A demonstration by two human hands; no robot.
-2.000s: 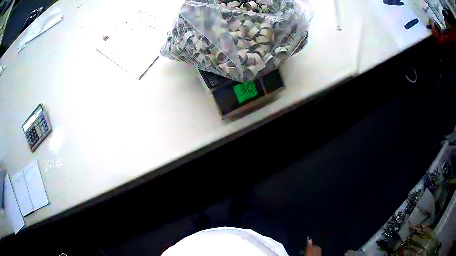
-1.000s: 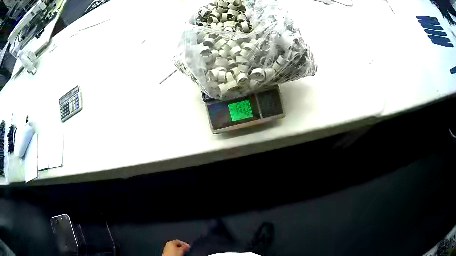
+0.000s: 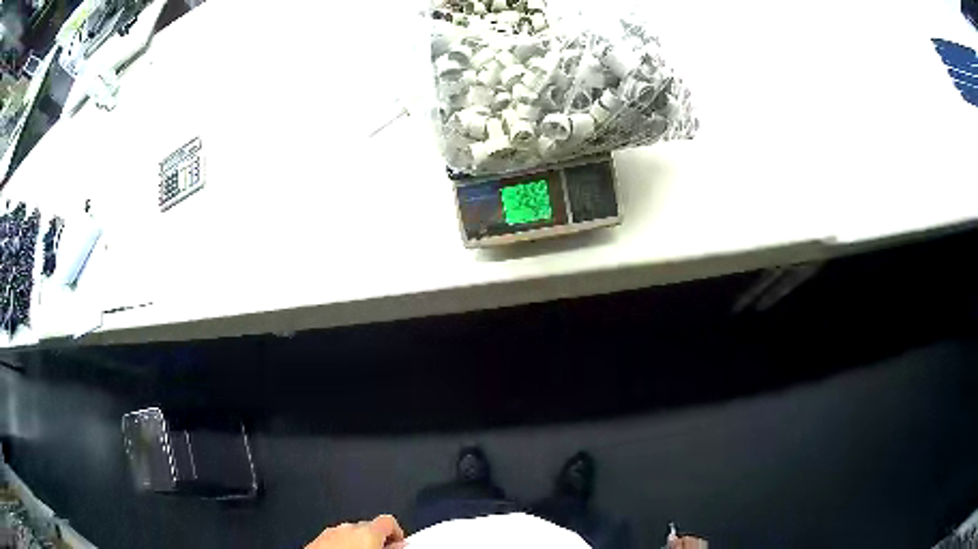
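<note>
A clear plastic bag [image 3: 558, 91] full of pale strap loops lies on the digital bench scale [image 3: 538, 204] near the table's front edge. The bag runs out of the top of the view. The scale's green display is lit, but its figures are unreadable. My left hand [image 3: 359, 534] is low at the bottom edge, away from the table, partly cut off, its fingers bent and nothing seen in it. My right hand [image 3: 687, 543] is mostly cut off at the bottom edge. A thin pen [image 3: 672, 530] sticks up from it.
A calculator [image 3: 181, 174] lies on the white table [image 3: 322, 225] at left. A pale roll [image 3: 82, 255] and a black strap bundle [image 3: 19, 263] are farther left. Blue strap pieces [image 3: 958, 71] lie at the top right. A low stool [image 3: 152, 450] stands on the dark floor.
The view has swung, so the calculator and scale sit higher in the picture than one second ago. My feet now show below. My right hand is back at the bottom edge; the bag stays on the scale.
</note>
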